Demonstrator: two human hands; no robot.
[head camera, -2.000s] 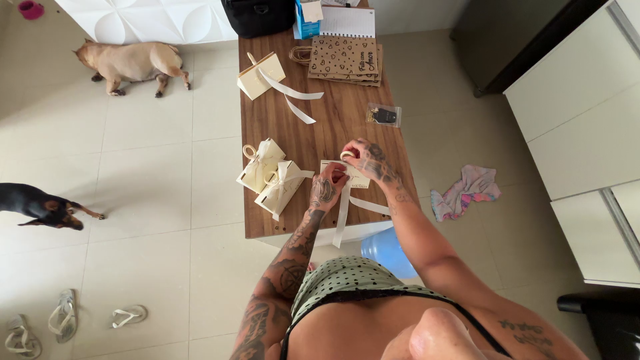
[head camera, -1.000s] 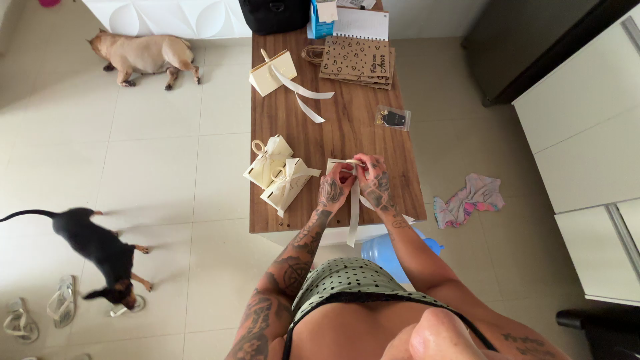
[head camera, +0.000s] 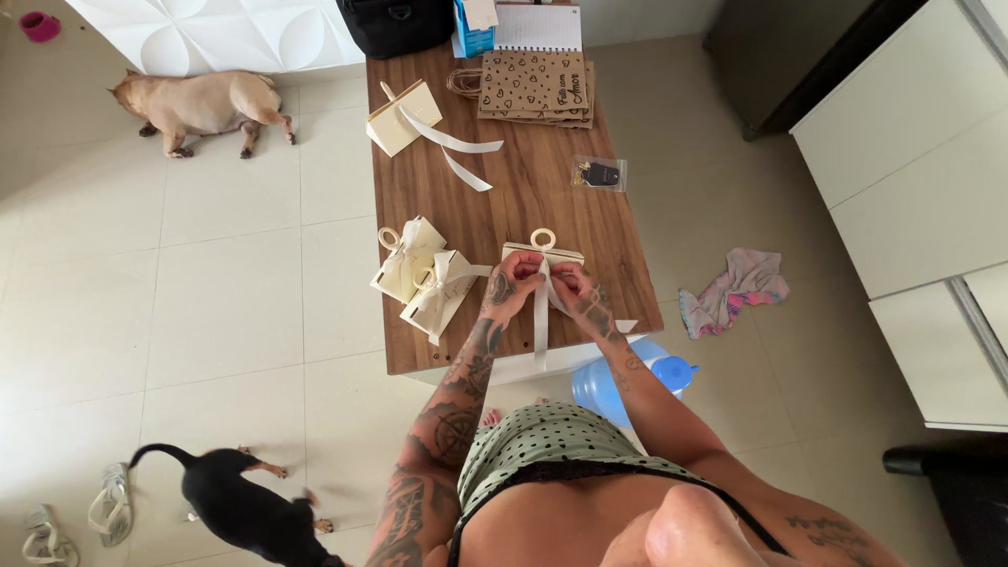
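Note:
My left hand (head camera: 516, 277) and my right hand (head camera: 575, 285) meet over a cream gift box (head camera: 561, 253) at the near end of the wooden table. Fingers of both hands pinch a white ribbon (head camera: 541, 331), whose tail hangs over the table's front edge. A cream ring (head camera: 542, 239) stands up at the box's far side. Left of my hands, two cream boxes with ribbon bows (head camera: 441, 295) and rings lie against each other. Farther back, another cream box (head camera: 404, 118) lies with a loose white ribbon (head camera: 465, 144). My hands hide most of the box beneath them.
Kraft paper bags (head camera: 531, 87), a spiral notebook (head camera: 539, 27), a black bag (head camera: 396, 27) and a small plastic packet (head camera: 600, 174) lie on the table (head camera: 512, 189). A blue water jug (head camera: 606, 390) stands below its edge. A black dog (head camera: 244, 504), a tan dog (head camera: 209, 110), sandals (head camera: 112, 504) and a cloth (head camera: 736, 291) are on the floor.
The ring at the box's far side now stands clear of my fingers, while my hands have come to the ribbon in front of it. The black dog has moved nearer the table's near end.

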